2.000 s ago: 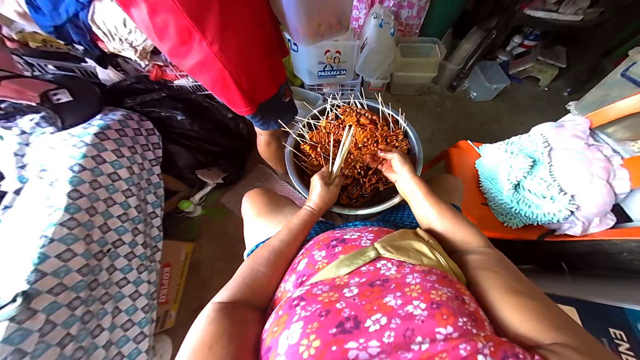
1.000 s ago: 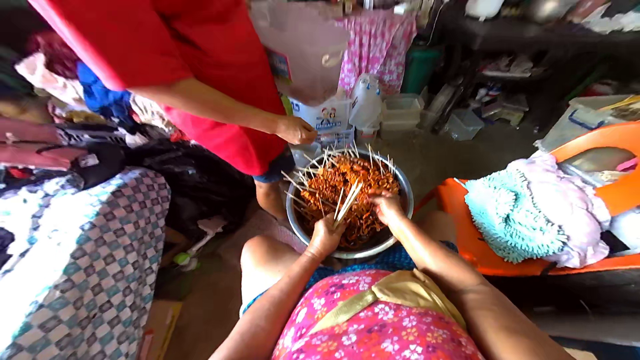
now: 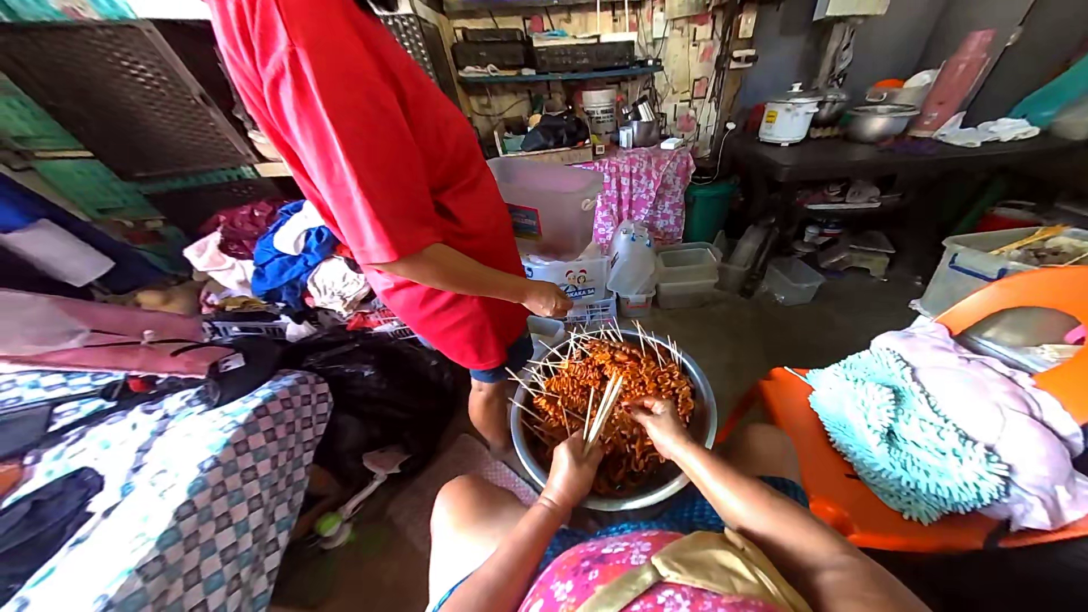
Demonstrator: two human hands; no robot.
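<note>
A round metal basin (image 3: 705, 416) stands between my knees, filled with reddish-orange marinated meat pieces (image 3: 629, 365). Many of the pieces are threaded in folds on thin wooden skewers, whose bare ends point out over the far and left rim. My left hand (image 3: 575, 466), at the near left of the basin, is closed around a bundle of bare bamboo skewers (image 3: 605, 408) that points up and away. Over the right part of the meat, my right hand (image 3: 659, 422) has its fingertips at the pieces; whether they pinch one is too small to tell.
A person in a red shirt (image 3: 408, 187) stands at the basin's far left, one hand above its rim. An orange chair (image 3: 816, 476) with a turquoise shaggy cloth (image 3: 901, 433) is at my right. Black plastic bags (image 3: 374, 399) and a checkered-cloth surface (image 3: 246, 476) lie left. Plastic containers (image 3: 688, 268) stand beyond.
The view has tilted up. The person in red stands more upright, with a forearm now stretched towards the basin. My left hand keeps hold of the skewers, and my right hand stays at the meat.
</note>
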